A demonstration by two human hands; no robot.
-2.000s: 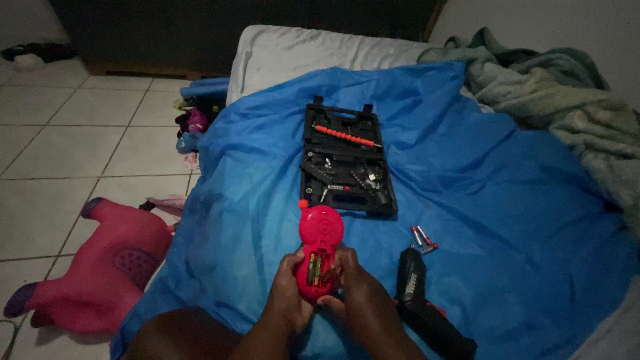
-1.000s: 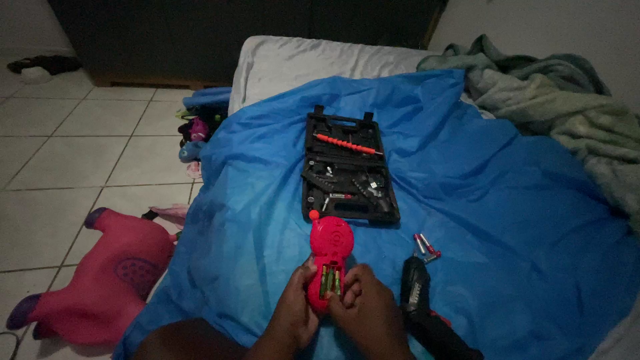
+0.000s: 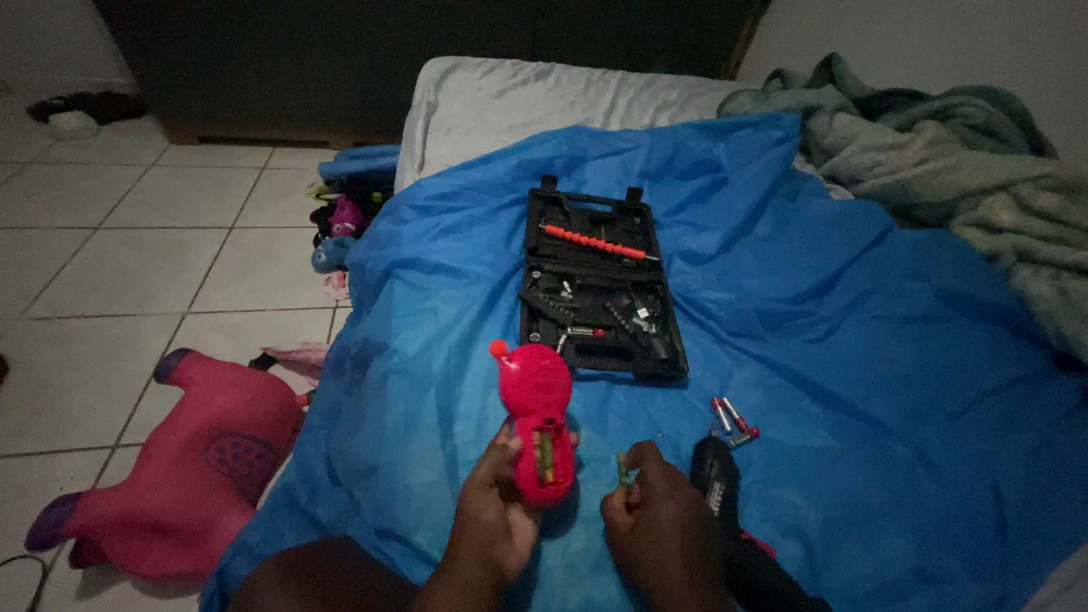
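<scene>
My left hand (image 3: 497, 501) grips a red plastic toy (image 3: 537, 382), its battery compartment facing up and uncovered, with a green battery (image 3: 545, 455) inside. To the right, my right hand (image 3: 650, 510) pinches a small green battery (image 3: 623, 469) between thumb and fingers, apart from the toy. Beside that hand lies a black cordless screwdriver (image 3: 716, 484). Several red and silver batteries (image 3: 733, 416) rest just above the screwdriver. Beyond the toy, an open black tool case (image 3: 671, 340) holds an orange flexible shaft (image 3: 595, 242), bits and another red and silver battery (image 3: 586, 331).
A blue sheet (image 3: 442, 297) with folds covers the bed, over a white mattress (image 3: 544, 93). A green-grey blanket (image 3: 952, 161) is bunched at the right. On the tiled floor at left lie a pink inflatable animal (image 3: 195, 467) and several soft toys (image 3: 340, 221).
My right hand has moved away from the toy to the right, with a green battery taken out of the compartment. Earlier, both hands were at the toy.
</scene>
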